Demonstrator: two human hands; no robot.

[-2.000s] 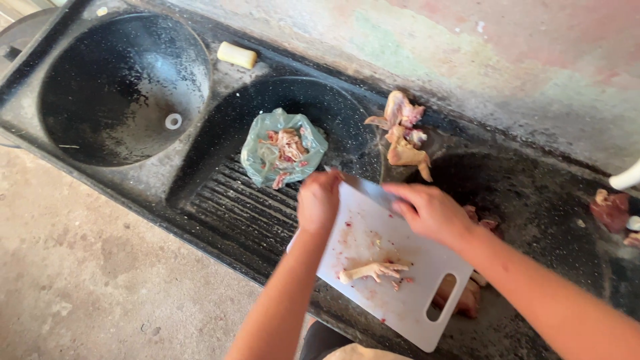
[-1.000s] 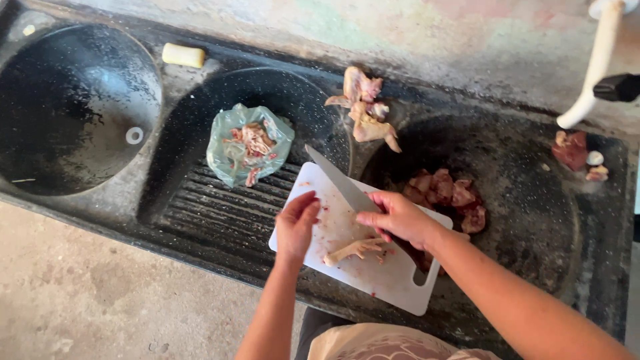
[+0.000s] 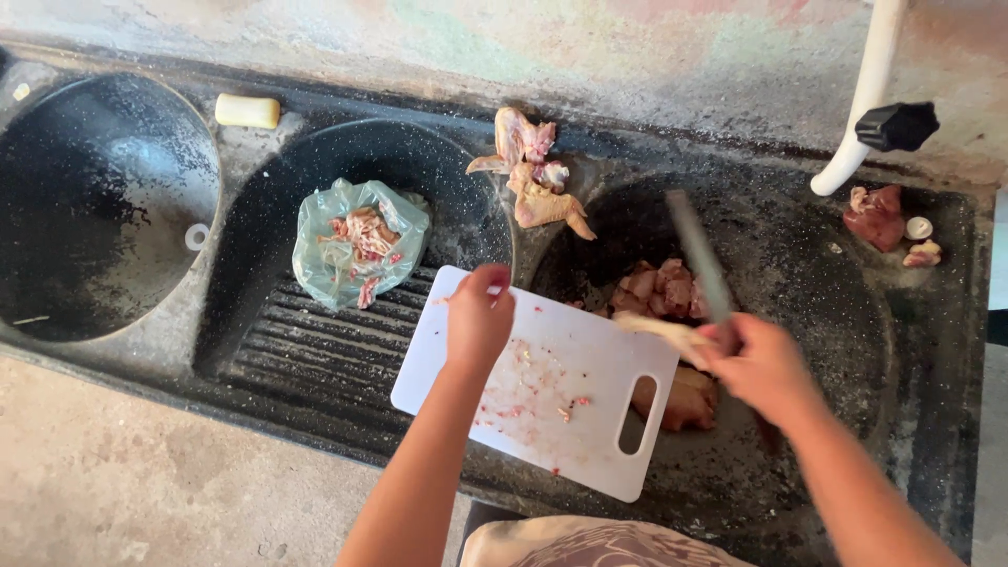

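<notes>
My right hand [image 3: 752,366] grips a knife [image 3: 701,256], its blurred blade pointing up and away, together with a chicken foot [image 3: 661,331] held over the right basin. Above the upper left part of the white plastic cutting board [image 3: 583,441] is my left hand [image 3: 480,319], fingers curled; whether it pinches a small scrap cannot be told. Red and pale scraps lie on the board. Beyond the board, cut chicken pieces [image 3: 657,287] rest in the right basin, and a larger piece [image 3: 685,402] shows partly under the board's handle end.
A green plastic bag [image 3: 315,260] of chicken scraps sits in the middle basin. Chicken wings [image 3: 543,205] lie on the ledge behind, near a bar of soap [image 3: 248,111]. At the right are a white tap pipe [image 3: 866,94] and dark red meat [image 3: 876,219]. The left basin [image 3: 102,205] holds a white ring.
The chicken foot has left the board and is now in my right hand with the knife, farther right. My left hand has moved toward the board's far left part.
</notes>
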